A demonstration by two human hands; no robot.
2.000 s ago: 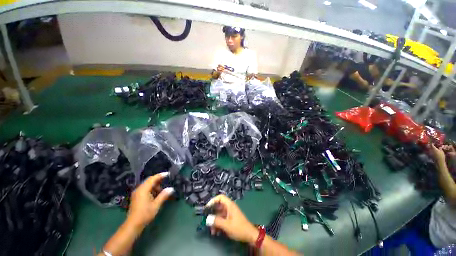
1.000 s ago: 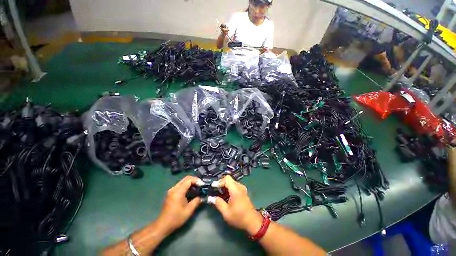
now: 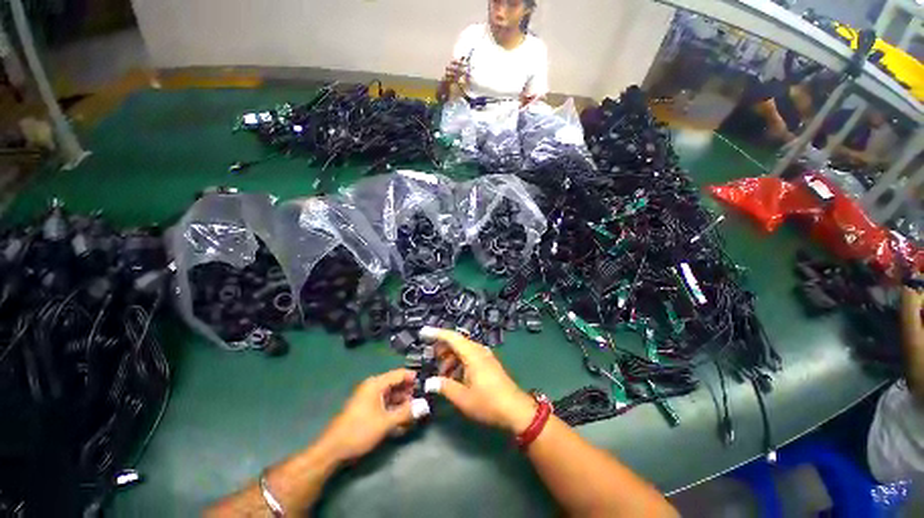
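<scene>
Small black plastic parts [image 3: 425,372] are held between my two hands at the bench's near middle; their exact shape and any joint are too blurred to tell. My left hand [image 3: 367,413] grips them from the left with white-covered fingertips. My right hand [image 3: 480,380] grips them from the right and above, with white covers on finger and thumb. Just beyond my hands lies a loose heap of black rings [image 3: 456,312].
Clear bags of black parts [image 3: 215,248] stand in a row beyond the heap. Black coiled units [image 3: 76,334] pile at left. Cables with green boards [image 3: 648,273] pile at right. Red bags [image 3: 770,202] lie far right. A person [image 3: 498,63] is opposite.
Since two seconds ago, my hands have come together. Since one second ago, the held black parts have turned from level to upright, and my right hand has shifted higher.
</scene>
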